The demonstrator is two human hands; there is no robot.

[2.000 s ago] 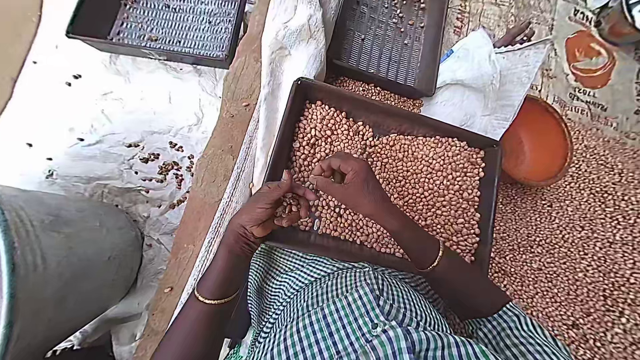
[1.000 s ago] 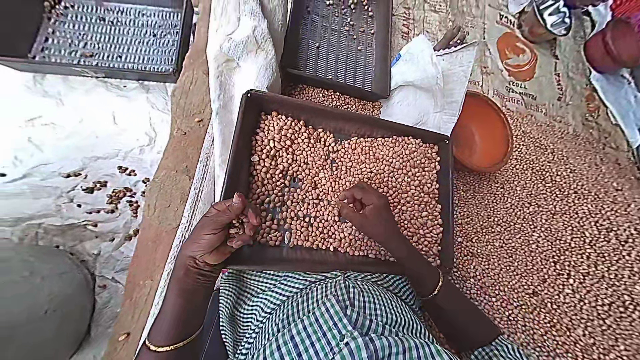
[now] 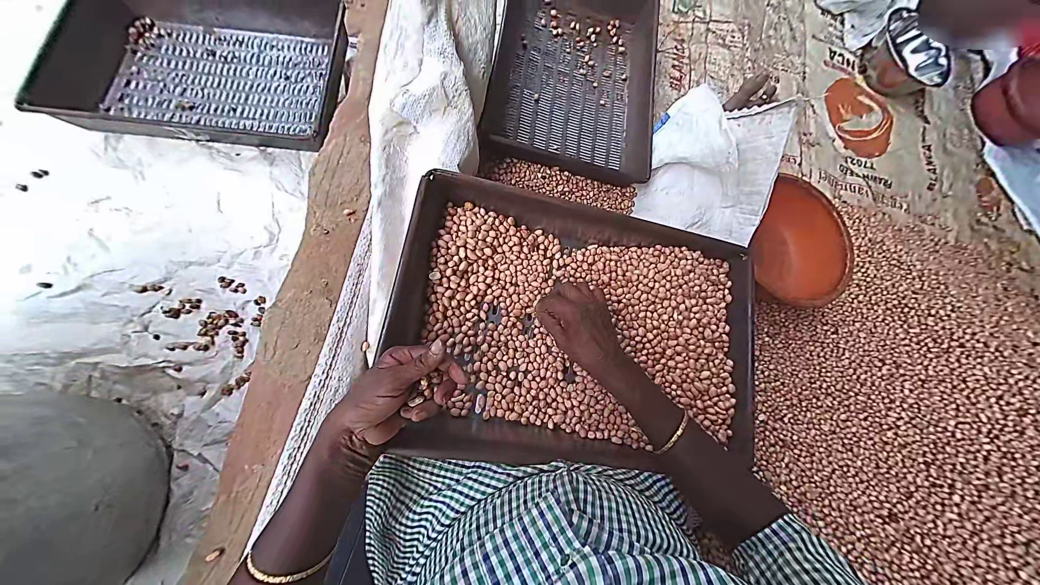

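A dark plastic tray (image 3: 504,451) lies in front of my body, its slotted bottom spread with reddish-brown shelled peanuts (image 3: 666,309). My left hand (image 3: 406,390) is at the tray's near left corner, palm partly up, fingers curled around a few nuts or bits. My right hand (image 3: 581,321) reaches down onto the nuts near the middle of the tray, fingers bent and bunched. Its fingertips are hidden, so whether they pinch a nut cannot be told.
Two more slotted trays, one at upper left (image 3: 325,122) and one at top centre (image 3: 642,162), hold a few nuts. An orange bowl (image 3: 800,244) touches the tray's right side. Loose peanuts (image 3: 910,406) cover the right. A rounded grey container (image 3: 73,487) stands lower left.
Two seconds ago my hands were close together over the tray's left part. My right hand has since moved right, down to the nuts, and my left hand sits at the near left corner.
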